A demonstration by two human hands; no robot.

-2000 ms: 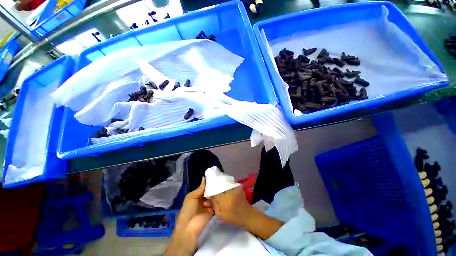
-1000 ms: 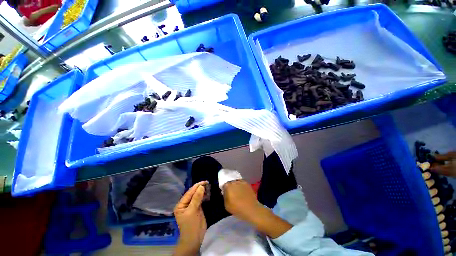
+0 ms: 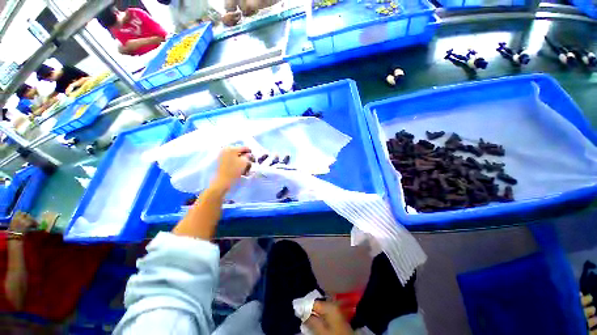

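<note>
My left hand is over the white ribbed liner in the blue middle tray. Its fingertips are bent down at a few small dark parts; a dark part shows at the fingers, but I cannot tell whether they grip it. My right hand is low over the lap at the bottom edge, partly blurred, with a crumpled white cloth in its fingers. One end of the liner hangs over the tray's front edge.
The right tray holds a dense heap of dark parts. A narrow white-lined tray stands at left. Black pieces with pale ends lie on the green surface behind. A person in red sits opposite; another person's arm is at lower left.
My left hand has gone from the lap, where it held a small part, forward into the middle tray. My right hand stays low with the cloth. The view has tilted up.
</note>
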